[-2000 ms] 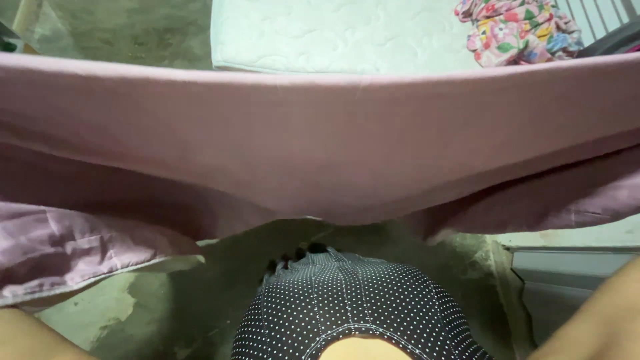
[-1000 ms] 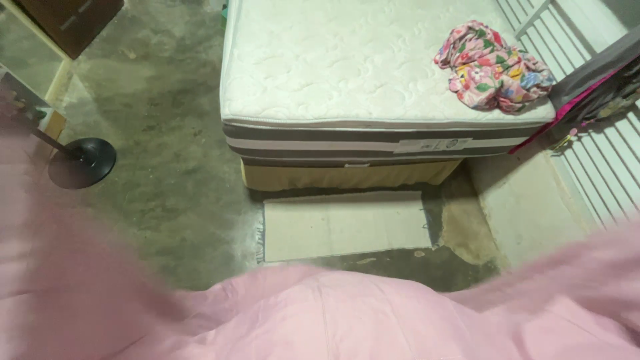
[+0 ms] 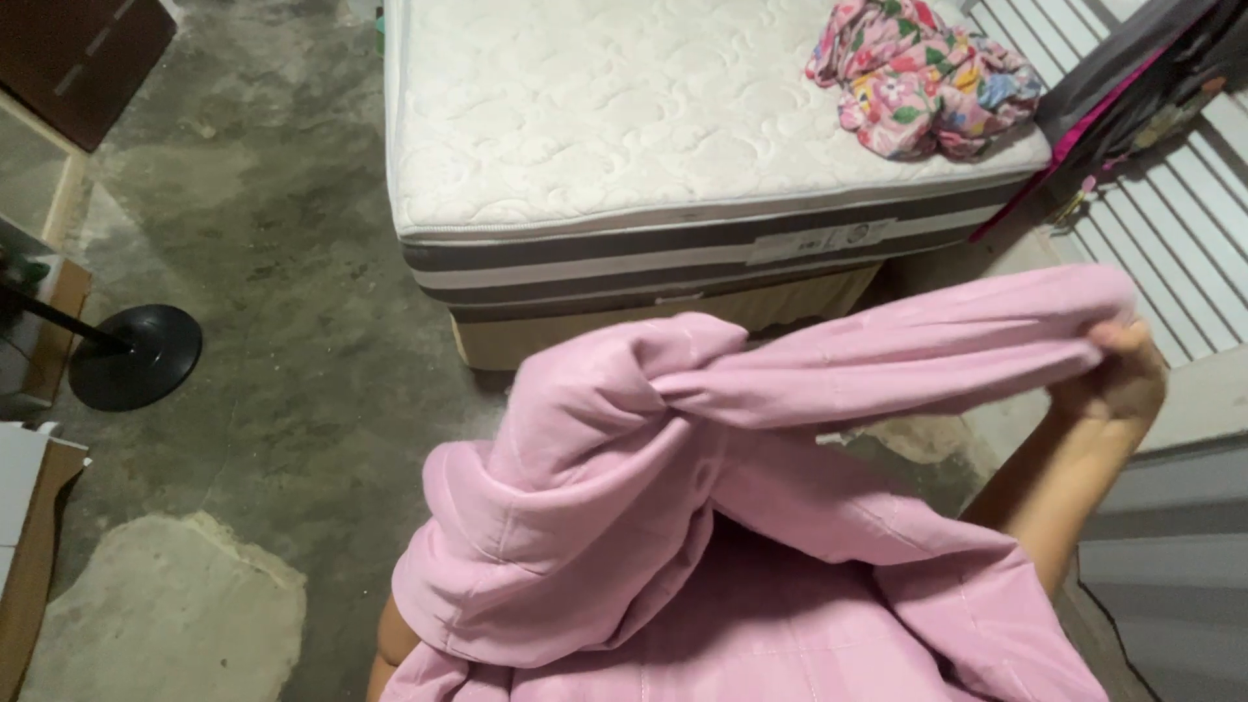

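Observation:
A large pink cloth (image 3: 604, 507), bunched and twisted, fills the lower middle of the head view. At the right my right hand (image 3: 1116, 366) grips one end of it, pulled out into a long folded strip. The cloth covers my left hand; only a bit of the left arm shows at its lower left edge, so the fingers cannot be made out. Beyond the cloth lies a white quilted mattress (image 3: 604, 117) with grey striped sides. A crumpled floral cloth (image 3: 916, 83) rests on its right corner.
A black round stand base (image 3: 136, 356) is on the concrete floor (image 3: 292, 244) at the left. White slatted panels (image 3: 1160, 224) with dark fabric (image 3: 1121, 97) hanging at them are at the right. A brown piece of furniture (image 3: 83, 63) stands at the upper left.
The pink cloth, spread wide across the view two seconds ago, is now gathered and twisted. My right hand has come into view holding its end. The mat seen before the bed is largely covered.

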